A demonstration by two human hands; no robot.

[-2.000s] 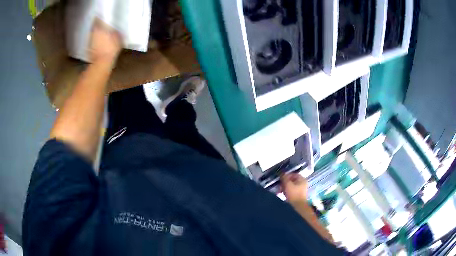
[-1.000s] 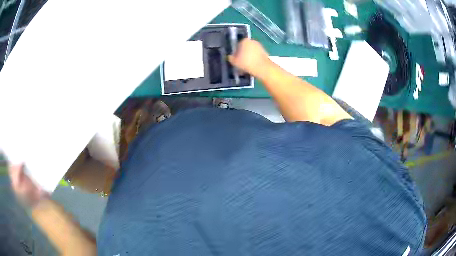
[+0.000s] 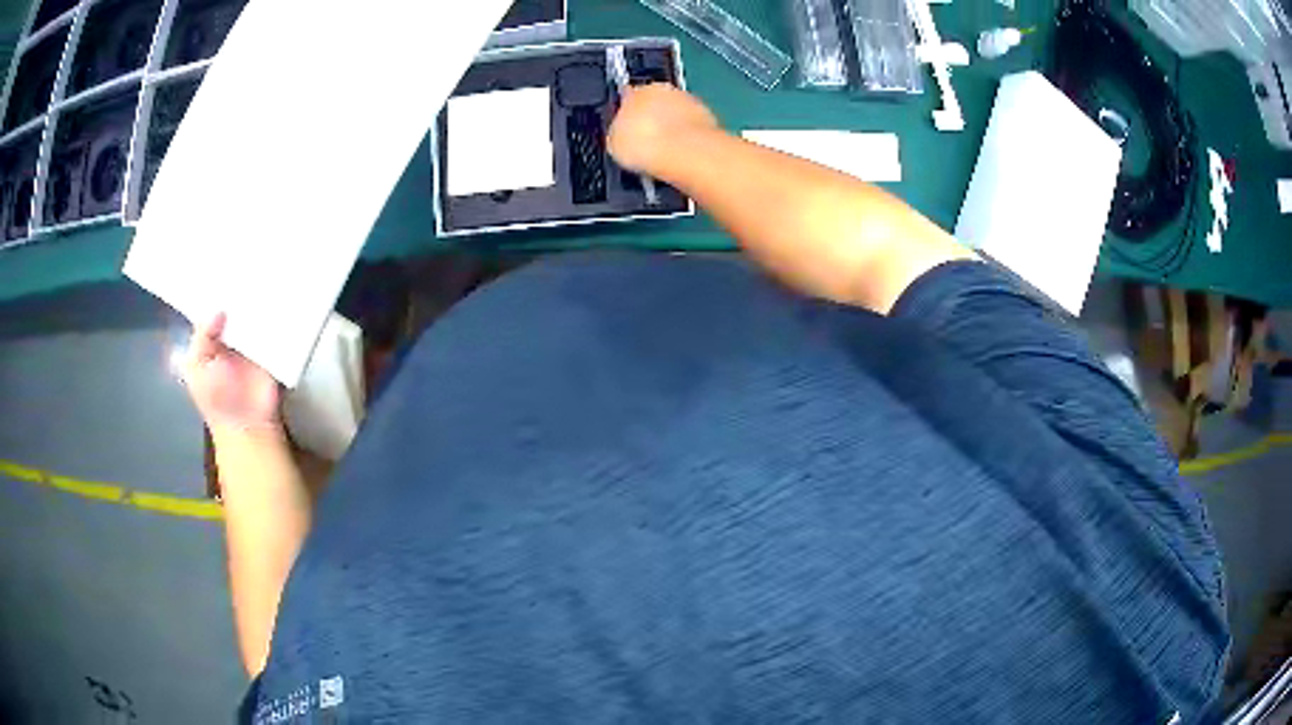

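My left hand (image 3: 234,383) grips the lower end of a large plain white board or lid (image 3: 319,156), tilted up above the bench edge. My right hand (image 3: 663,130) is over the right part of an open white gift box with a black insert tray (image 3: 510,214). A thin shiny strip or item (image 3: 619,71) runs under its fingers; whether they grip it is hidden. A white card (image 3: 500,142) lies on the tray's left part. A small black adapter (image 3: 581,84) and a dark cable (image 3: 585,155) sit in the middle recesses.
Several boxes with black trays (image 3: 97,166) stand at the left. Clear plastic pieces (image 3: 879,46) and a white strip (image 3: 836,153) lie on the green bench (image 3: 907,227). A white box or lid (image 3: 1041,184) and black cable coil (image 3: 1165,156) are at the right.
The white board has moved up and right with my left hand, uncovering the boxes at left. My right hand stays over the tray's right part, and the view has shifted.
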